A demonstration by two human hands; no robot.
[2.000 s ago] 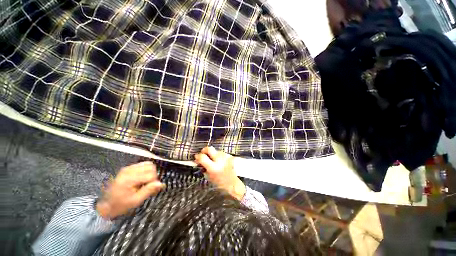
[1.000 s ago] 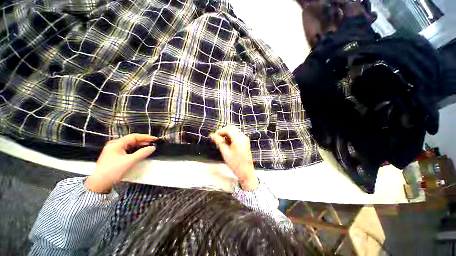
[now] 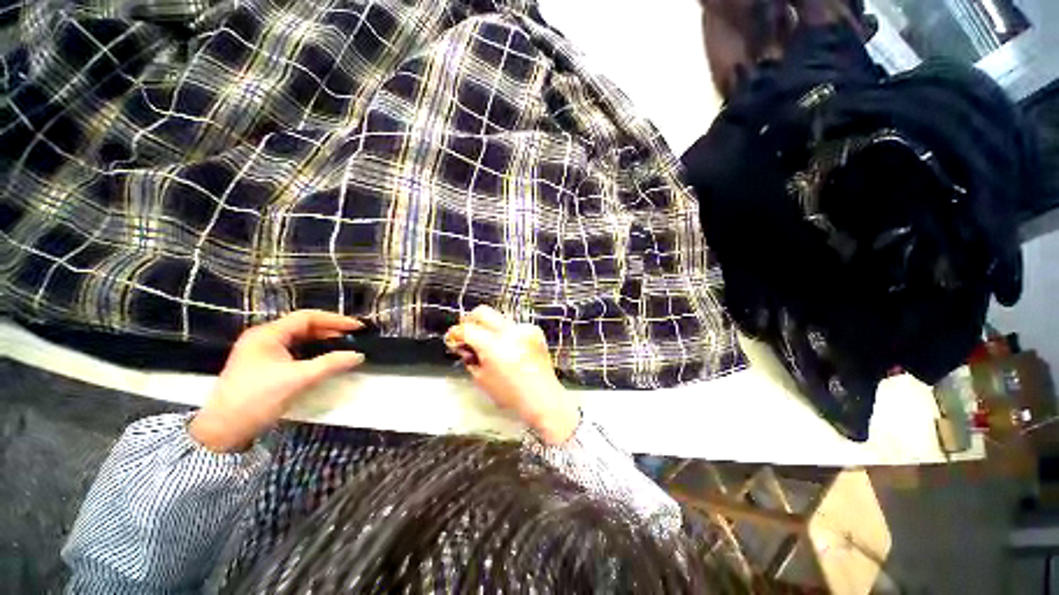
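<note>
A large dark plaid garment (image 3: 348, 198) with white and yellow check lines lies gathered over the table. A plain black band (image 3: 406, 351) runs along its edge nearest me. My left hand (image 3: 273, 378) pinches the black band between thumb and fingers. My right hand (image 3: 502, 363) is a short way to the right, fingers curled and pinched on the same edge. Both wrists are in striped sleeves. Any needle, thread or fastener is too small to tell.
A black garment pile (image 3: 859, 221) lies right of the plaid, with a brown crumpled thing (image 3: 755, 41) behind it. The white tabletop (image 3: 697, 428) curves along the front. A wooden frame (image 3: 845, 535) stands below, and small boxes (image 3: 1008, 389) are at the right.
Two seconds ago both hands were at the table edge; they then took hold of the turned-up black band. Since one second ago my right hand has moved left, closer to my left hand.
</note>
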